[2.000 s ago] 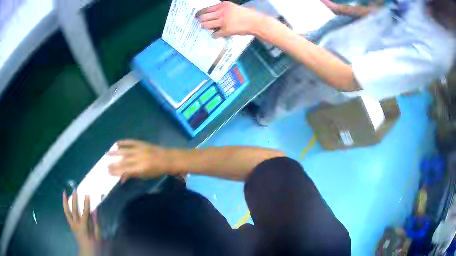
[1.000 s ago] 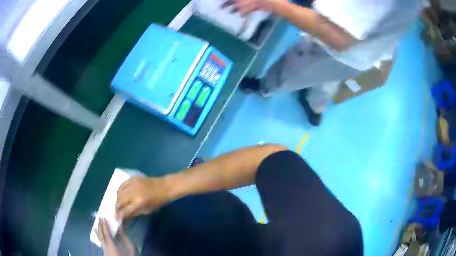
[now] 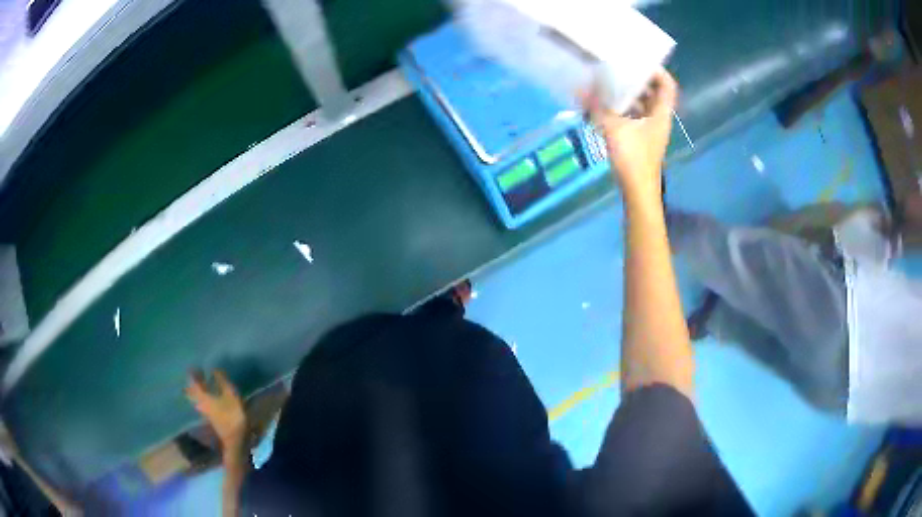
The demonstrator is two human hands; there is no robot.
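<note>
My right hand (image 3: 639,116) is stretched out to the upper right and grips the near end of a white product box (image 3: 622,45). The box is above the light-blue weighing scale (image 3: 500,86) and covers part of it. A blurred white area joins the box on its left; I cannot tell whether it is a second box. The scale's green displays show. My left hand (image 3: 217,399) is open and empty at the near edge of the green bench (image 3: 374,202), fingers spread.
Small white scraps (image 3: 303,249) lie on the bench. A white rail (image 3: 243,177) runs along its far side, with a post. At right stands a person in grey trousers (image 3: 778,288) and a light top. A brown carton (image 3: 895,131) is at the right edge. Something blue lies at lower left.
My right hand has moved from the bench at left up to the scale, with a white box in it. My left hand has let go and opened. The view has turned; the other person appears farther right.
</note>
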